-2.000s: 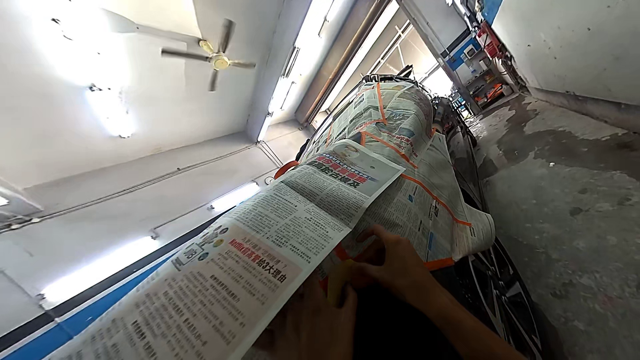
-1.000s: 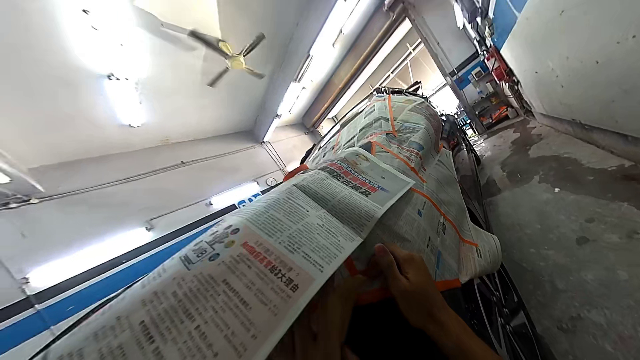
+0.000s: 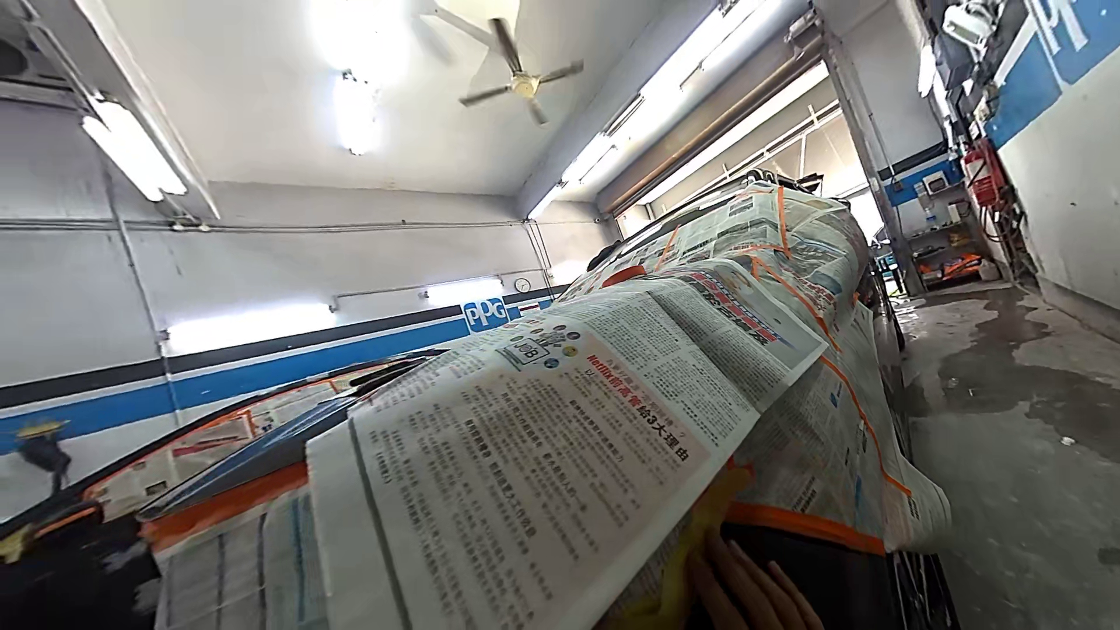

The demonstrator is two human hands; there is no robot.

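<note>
A large newspaper sheet (image 3: 542, 437) lies over a car whose body is covered with more newspaper (image 3: 787, 429), held down by orange masking tape (image 3: 805, 522). At the bottom edge, the fingers of my right hand (image 3: 757, 591) touch a yellow strip (image 3: 691, 542) beside the sheet's lower right edge. Whether they grip it is not clear, as the palm is out of frame. Dark, uncovered bodywork (image 3: 840, 573) shows just right of the fingers. My left hand cannot be seen.
A wet concrete floor (image 3: 1015, 437) and a wall run along the right. Shelves (image 3: 949, 241) and a red object (image 3: 984, 175) are farther back. Dark equipment (image 3: 79, 560) stands at the lower left. A ceiling fan (image 3: 525, 85) hangs above.
My left hand, low beside the sheet earlier, is out of view. My right hand has shifted lower in the picture, with mostly its fingers showing. The view has swung left.
</note>
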